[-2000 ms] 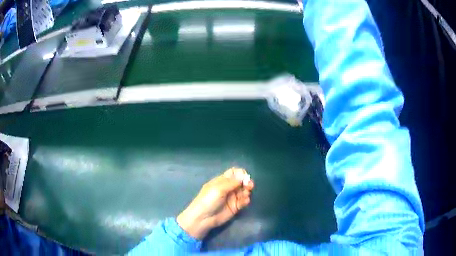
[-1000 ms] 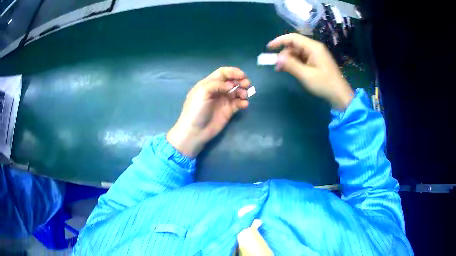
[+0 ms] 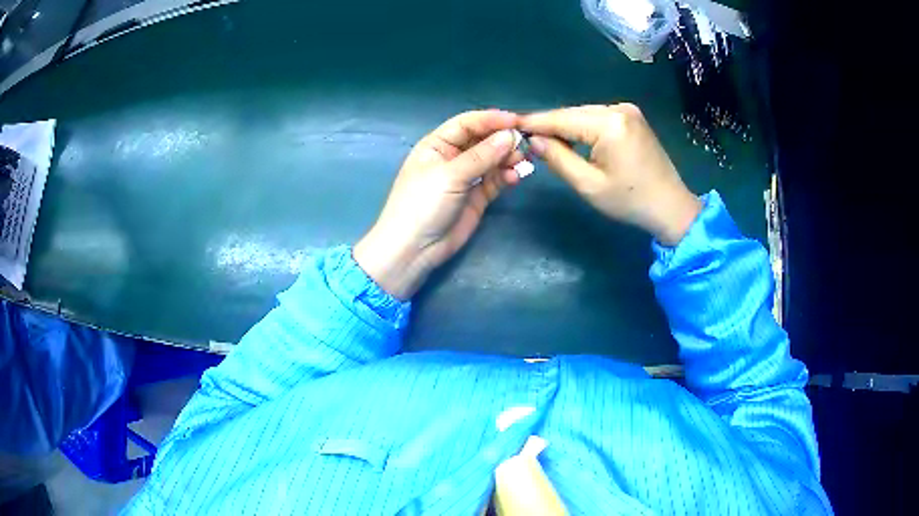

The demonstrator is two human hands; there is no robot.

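Observation:
My left hand (image 3: 443, 191) and my right hand (image 3: 615, 161) meet above the green bench, in the upper middle of the view. A small white piece (image 3: 524, 168) shows at my left fingers, just below where the fingertips meet. Between the fingertips of both hands is a small dark part (image 3: 525, 141) with a bit of white beside it. My right thumb and index finger close on this dark part. The fingers hide most of it, and its exact shape cannot be told.
A clear plastic tub (image 3: 633, 22) with white contents stands at the top right, beside a bunch of white-ended dark leads (image 3: 697, 45). Tiny specks (image 3: 717, 129) lie below them. A printed white sheet (image 3: 28, 191) lies at the left edge. A blue stool (image 3: 106, 443) shows lower left.
My right hand has moved left and down to meet my left fingertips. The white strip it held is no longer separately visible. The dark part now shows between both hands.

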